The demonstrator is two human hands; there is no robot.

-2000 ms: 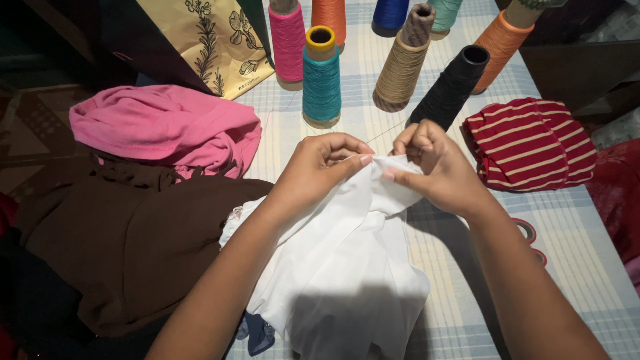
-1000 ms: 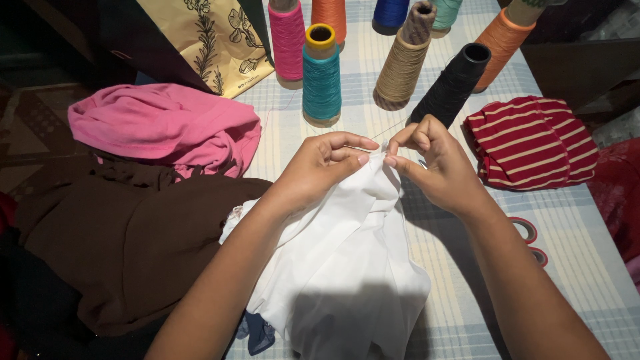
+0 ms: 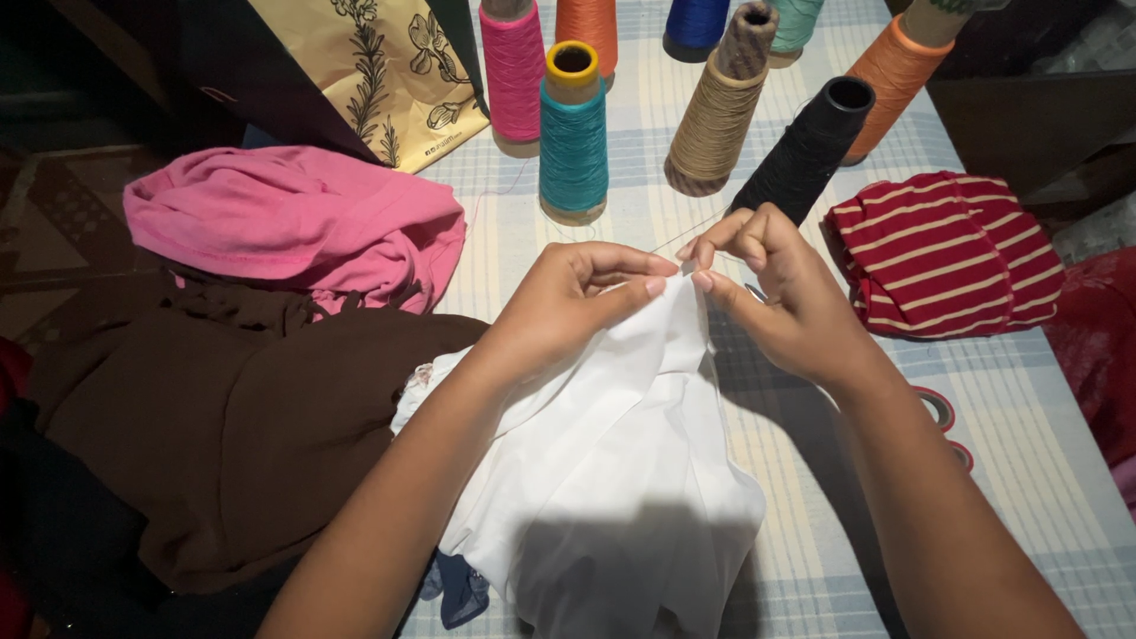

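Note:
A white fabric garment (image 3: 612, 426) lies bunched toward me on the checked tablecloth, its upper edge raised between my fingertips. My left hand (image 3: 586, 306) pinches that edge between thumb and fingers. From the right, my right hand (image 3: 754, 284) pinches the same edge close beside it, its fingers curled. A thin dark thread (image 3: 688, 232) runs from near my fingertips toward the black thread cone (image 3: 803, 151). Whether a needle is between the fingers cannot be made out. Part of a small metal object shows behind my right thumb, mostly hidden.
Brown cloth (image 3: 266, 426) and pink cloth (image 3: 293, 222) lie at left, a folded red striped cloth (image 3: 950, 257) at right. Teal (image 3: 573, 151), tan (image 3: 717, 115), pink (image 3: 512, 75) and other thread cones stand behind. Red-rimmed scissor handles (image 3: 936, 410) show beside my right forearm. A printed bag (image 3: 382, 80) stands back left.
The raised white edge, spread between both hands two seconds ago, is now gathered at the fingertips. My right hand has shifted slightly, its fingers closer to my left.

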